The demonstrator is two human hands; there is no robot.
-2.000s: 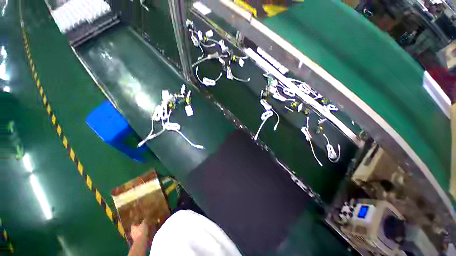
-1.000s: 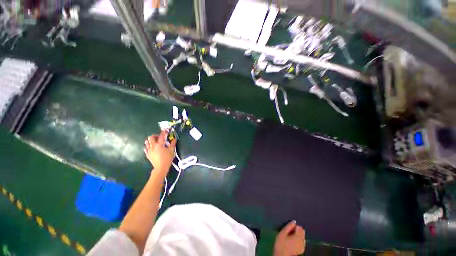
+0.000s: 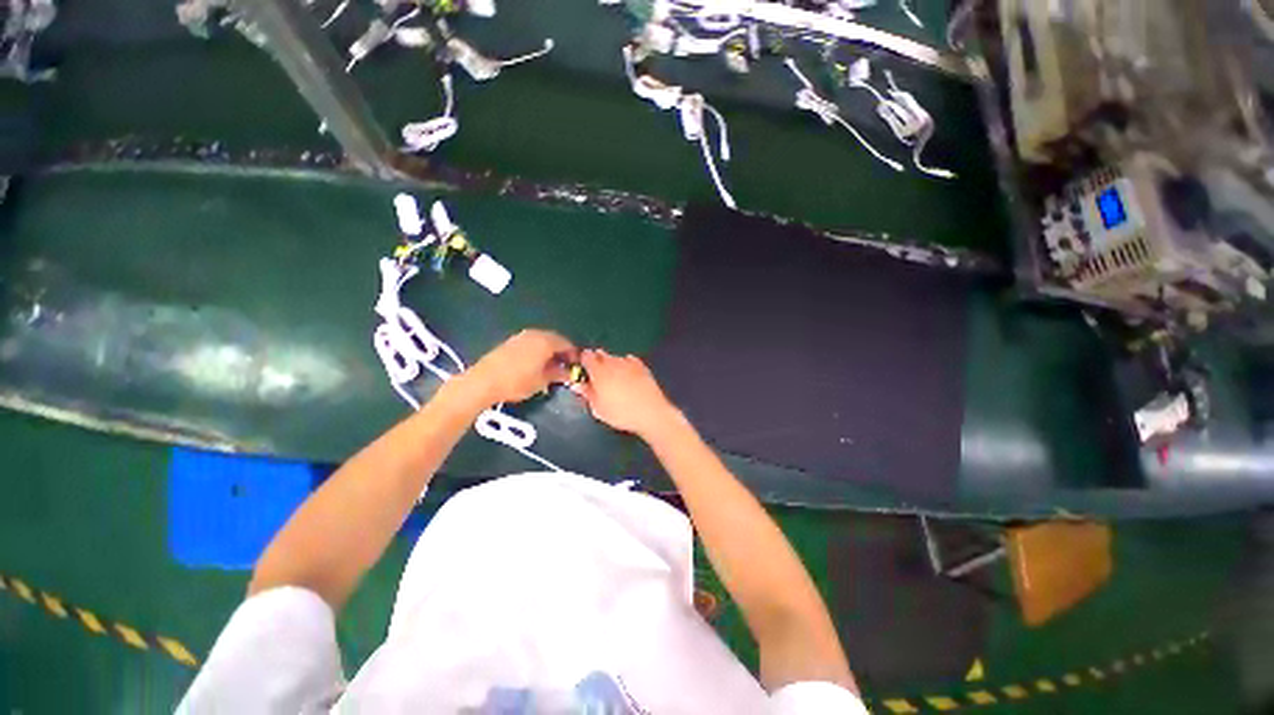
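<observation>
My left hand and my right hand meet over the green bench, just left of the black mat. Their fingertips pinch a small circuit board with yellow parts, mostly hidden by the fingers. A white cable coil lies below my left hand, its loose end trailing right toward my body; its link to the board is hidden. To the left, more white cable coils lie on the bench, with circuit boards and white housings at their upper end.
The black mat lies right of my hands. Behind the bench edge, a parallel strip holds more corded units and a metal post. A beige instrument with a blue display stands at right. A blue tote and a wooden stool are below.
My left hand has moved right from the pile of units, and my right hand has come up from the bench's front edge to meet it at a board. The view has shifted.
</observation>
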